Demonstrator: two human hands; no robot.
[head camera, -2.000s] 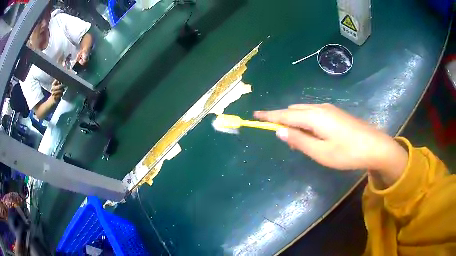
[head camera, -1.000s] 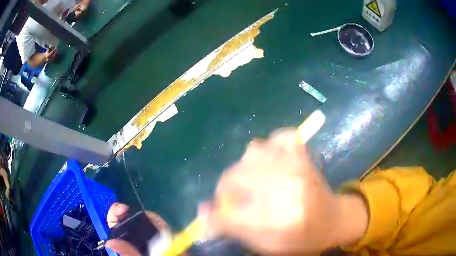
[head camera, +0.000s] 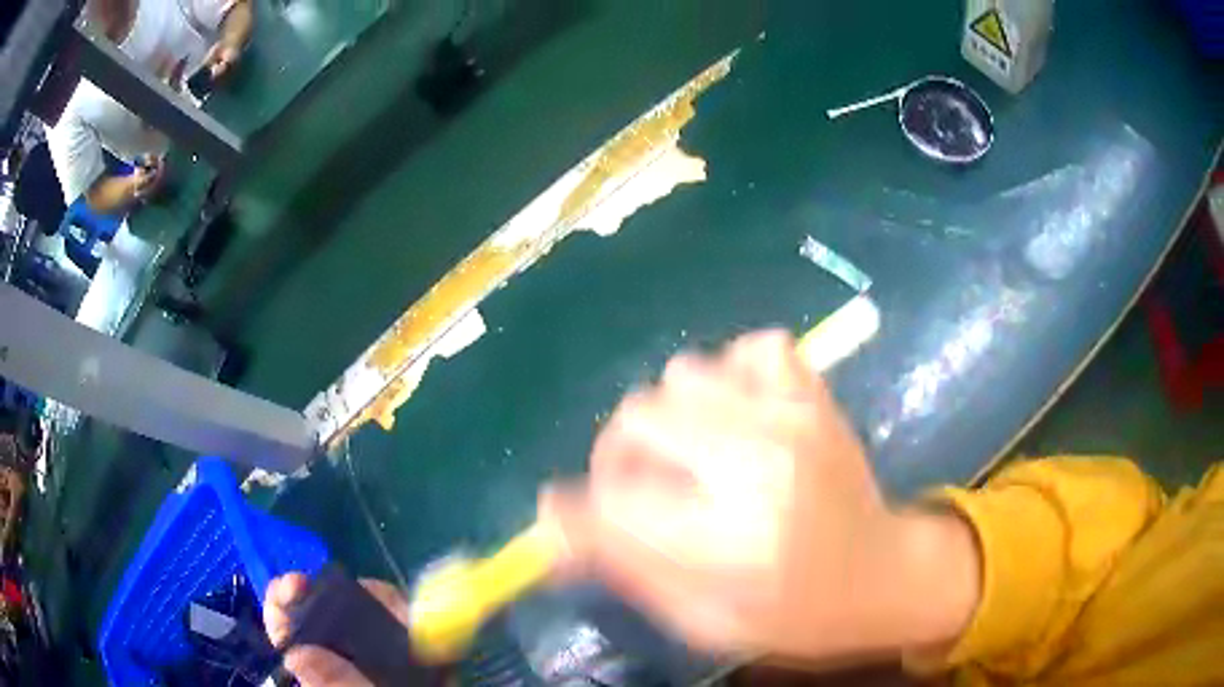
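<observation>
My right hand (head camera: 752, 510) is closed around the yellow handle of a toothbrush (head camera: 490, 584). The brush head points down and left and touches or nearly touches a black power adapter (head camera: 352, 631). The white-tipped handle end sticks out past my fist. My left hand (head camera: 316, 658), partly cut off by the bottom edge, holds the adapter at the lower left, with fingertips on its left side. The hand and brush are blurred, and the bristles cannot be made out clearly.
A blue basket (head camera: 168, 577) with black items stands at the left below a grey-white bar (head camera: 148, 383). A small dish (head camera: 946, 121) with a thin white stick, a white bottle (head camera: 1007, 40) and a pale green strip (head camera: 835, 265) are on the bench. A person in white sits opposite.
Since two seconds ago, my right hand has moved down and left with the brush, and my left hand has come into view with the adapter. The pale green strip has come into view.
</observation>
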